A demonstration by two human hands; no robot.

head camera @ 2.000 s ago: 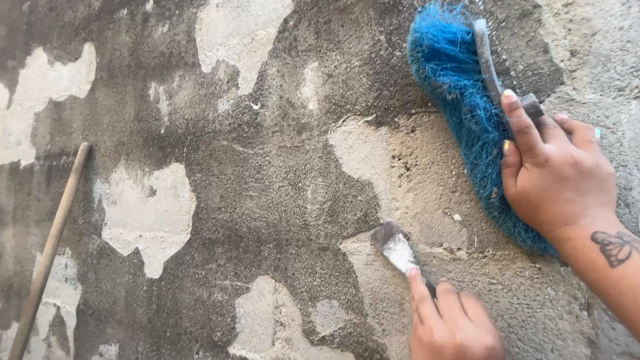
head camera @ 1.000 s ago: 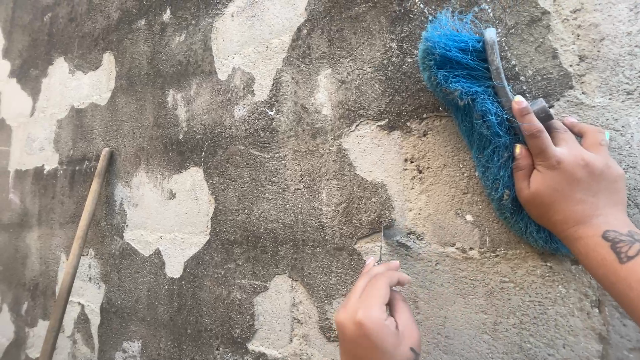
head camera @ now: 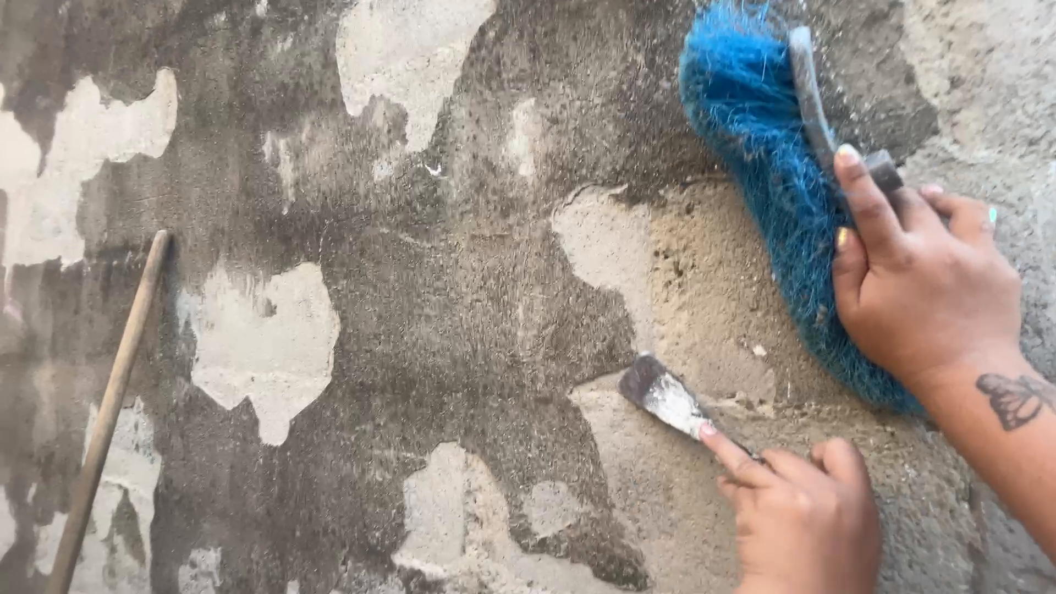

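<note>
My left hand (head camera: 804, 511) is low, right of centre, closed around the handle of a putty knife (head camera: 672, 404). The index finger lies along its whitish-smeared blade, whose dark tip is at the edge of a layer of old grey plaster (head camera: 470, 313). Further up and to the right, my right hand (head camera: 932, 272) grips a broom head with blue bristles (head camera: 763, 165) by its grey back and dark handle socket. The bristles lie against the wall. A butterfly tattoo shows on the right forearm. The putty knife's handle is mostly hidden by the left hand.
A wooden pole (head camera: 115, 396) leans, tilted, at the far left. Pale patches (head camera: 264, 346) with ragged edges break up the dark wall surface. Rough, lighter masonry (head camera: 718, 289) is exposed between the plaster and the broom head.
The left hand has turned: one second ago the putty knife's blade was seen nearly edge-on, and now its flat face shows. The right hand still holds the broom head at about the same place on the wall.
</note>
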